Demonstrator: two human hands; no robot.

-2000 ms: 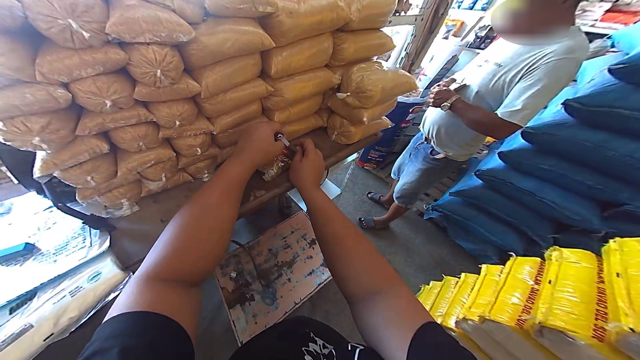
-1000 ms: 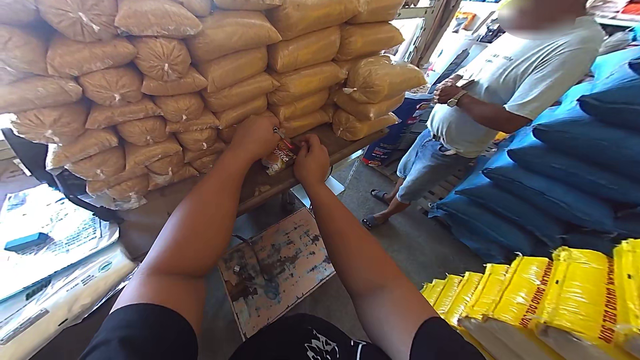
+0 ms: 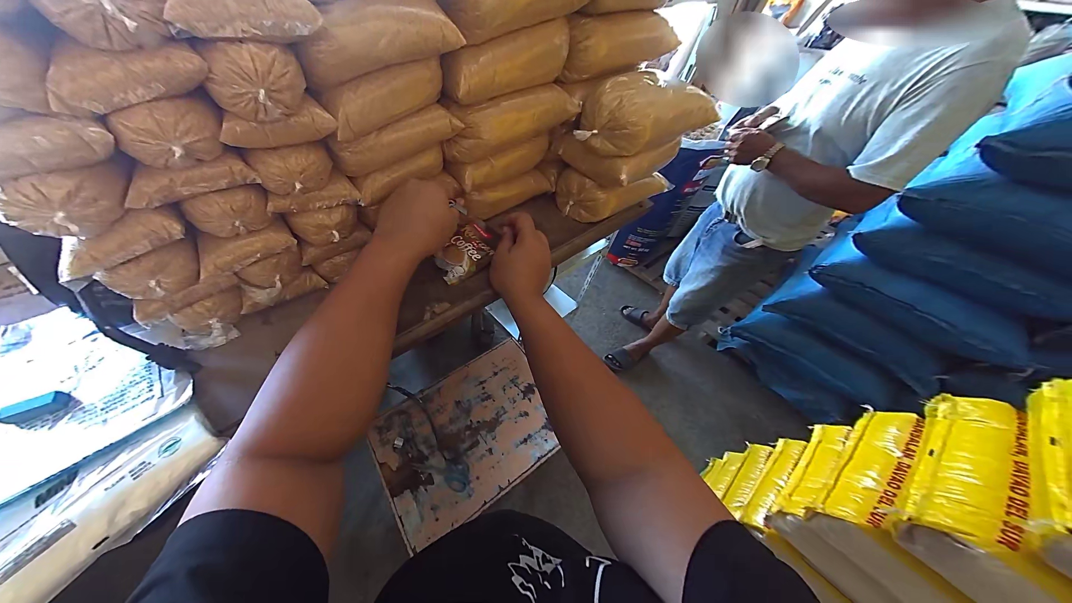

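Both my hands are over the wooden shelf (image 3: 456,314), in front of the stacked clear plastic bags of brown granular stuff (image 3: 381,96). A small printed coffee packet (image 3: 462,254) lies between them, partly hidden. My left hand (image 3: 417,219) is curled at the packet's upper left, with a bit of something small and shiny at its fingertips, too small to name. My right hand (image 3: 519,255) has its fingers bent at the packet's right edge; what its fingers pinch is hidden.
A person in a grey T-shirt (image 3: 871,117) stands at the right, beside stacked blue sacks (image 3: 930,276). Yellow printed sacks (image 3: 871,469) line the lower right. A worn, paint-stained board (image 3: 469,444) is below the shelf. White sacks (image 3: 92,502) lie at the left.
My hands have stayed close together at the packet, and more of its printed front shows now than two seconds ago. The view has shifted slightly.
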